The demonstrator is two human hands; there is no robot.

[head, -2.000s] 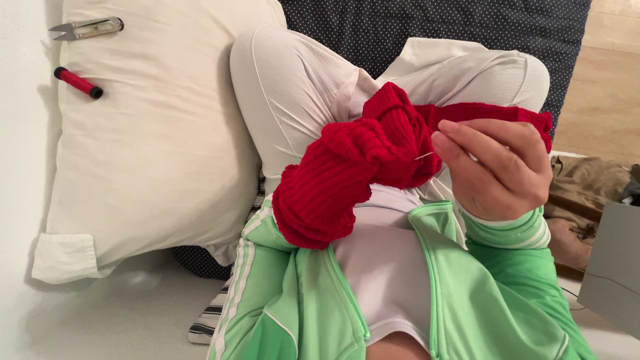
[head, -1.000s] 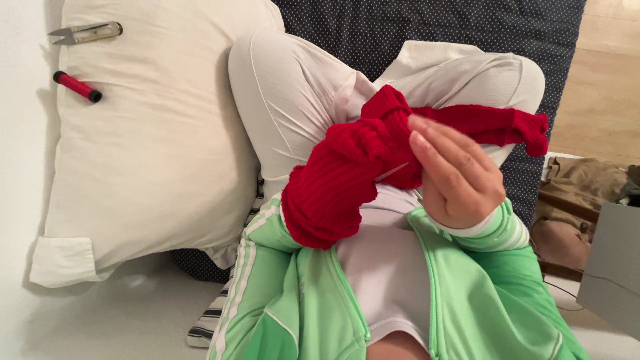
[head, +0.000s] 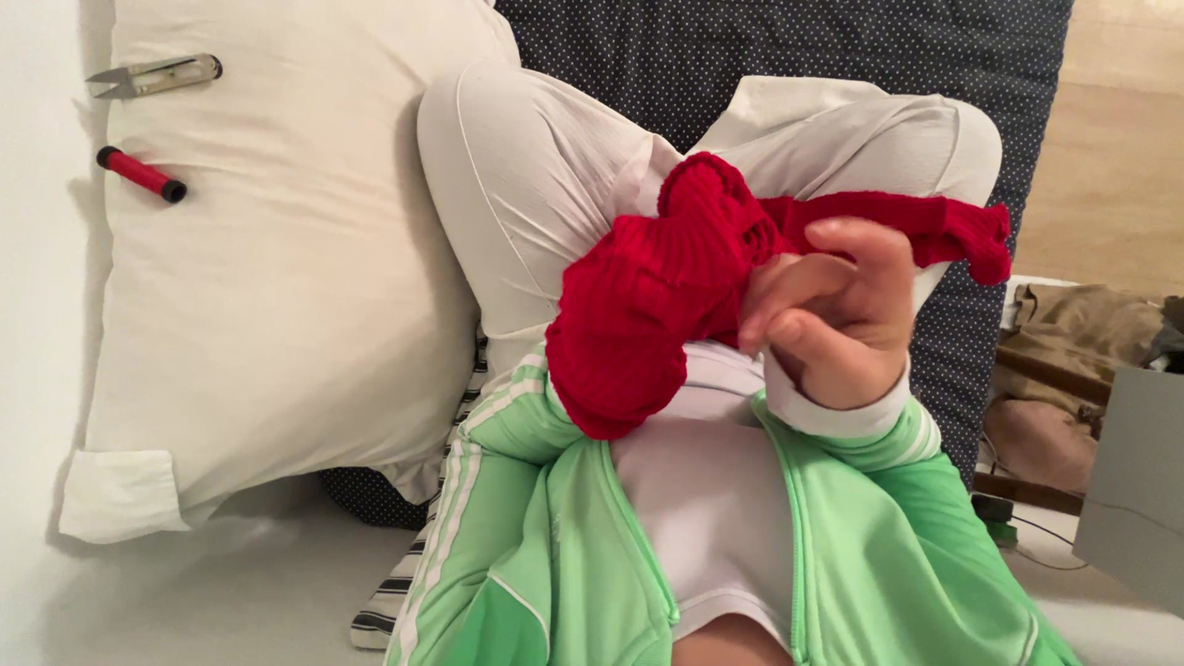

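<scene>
A red ribbed knit piece (head: 638,305) is bunched over the end of my left sleeve, and my left hand is hidden inside or beneath it. Its narrower part (head: 962,231) stretches right across my lap. Just right of the bunched knit is my right hand (head: 832,305), its fingers bent and partly blurred; whether they pinch a needle or thread cannot be made out. Thread snips (head: 157,76) lie with blades pointing left on the cream cushion at the upper left. Below them rests a red spool with black ends (head: 141,175).
The cream cushion (head: 277,305) lies left of my crossed legs. Beneath me is a dark dotted mat (head: 629,55). At the right are folded brown cloths (head: 1082,324), a grey panel (head: 1133,490) and a thin cable (head: 1045,532).
My right hand has turned and its fingers now bend beside the knit. The thin needle or thread seen near it earlier no longer shows. The snips and spool have stayed put.
</scene>
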